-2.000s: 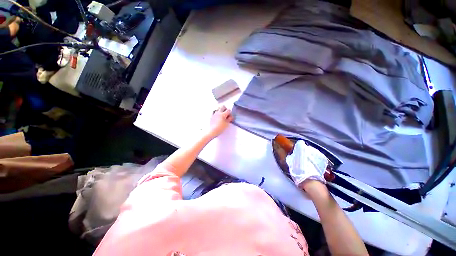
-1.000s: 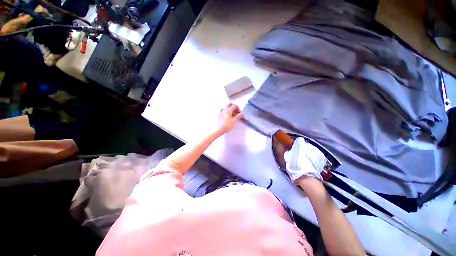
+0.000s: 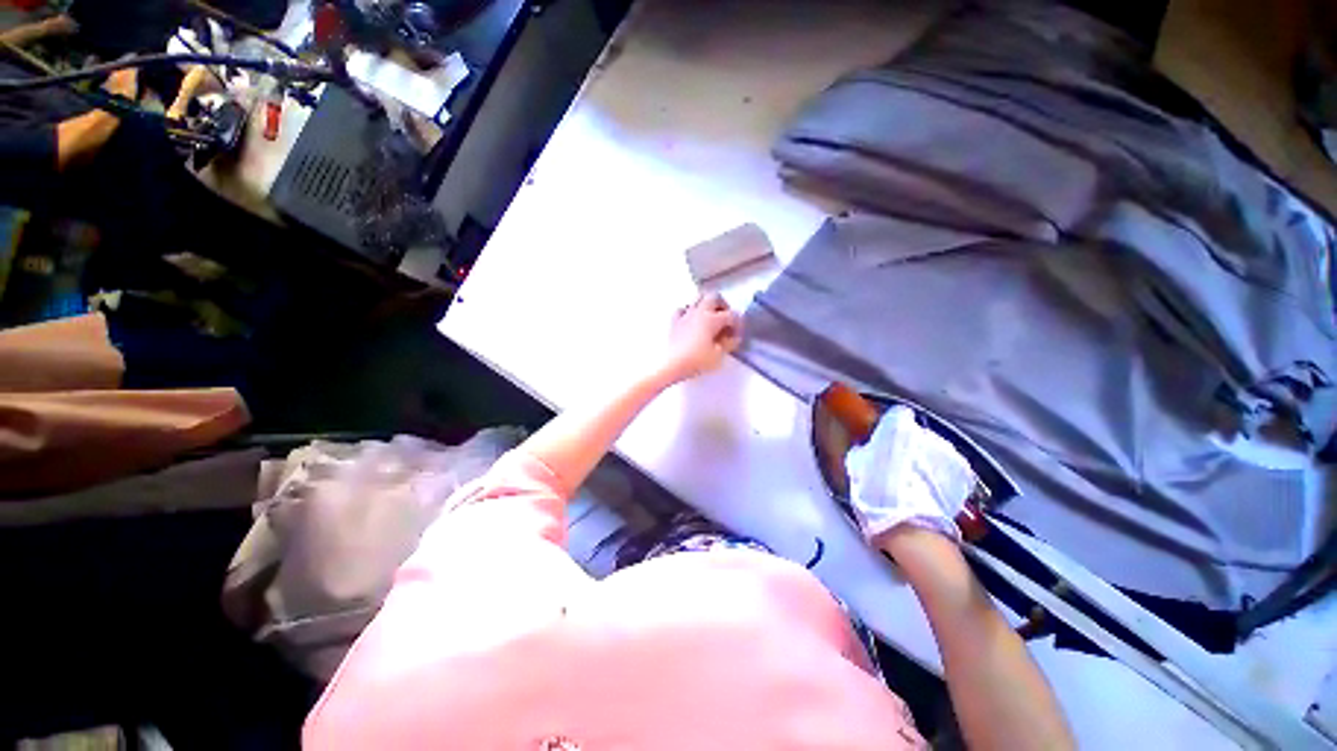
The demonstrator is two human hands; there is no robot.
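Observation:
A mauve-grey garment piece [image 3: 953,279] lies spread and wrinkled over the white table. My right hand [image 3: 912,477], in a white glove, is closed on the orange-brown handle of the steam iron [image 3: 830,448]. The iron stands at the garment's near edge, its pointed front to the upper left. My bare left hand [image 3: 707,338] rests at the garment's left corner with fingers bent; whether it pinches the cloth cannot be made out. A small grey-beige block [image 3: 730,257] lies just beyond my left hand.
The whitish iron hose [image 3: 1114,631] trails to the lower right. Pale cloth [image 3: 345,543] is heaped below the table [image 3: 550,250] at left. A dark machine [image 3: 345,169] stands at the upper left, with another person's arm [image 3: 91,135] beyond. Brown cardboard [image 3: 1224,74] lies at the back right.
The view has shifted, so the table and garment appear further right. Both hands keep nearly the same places on the cloth, and my right hand still holds the iron.

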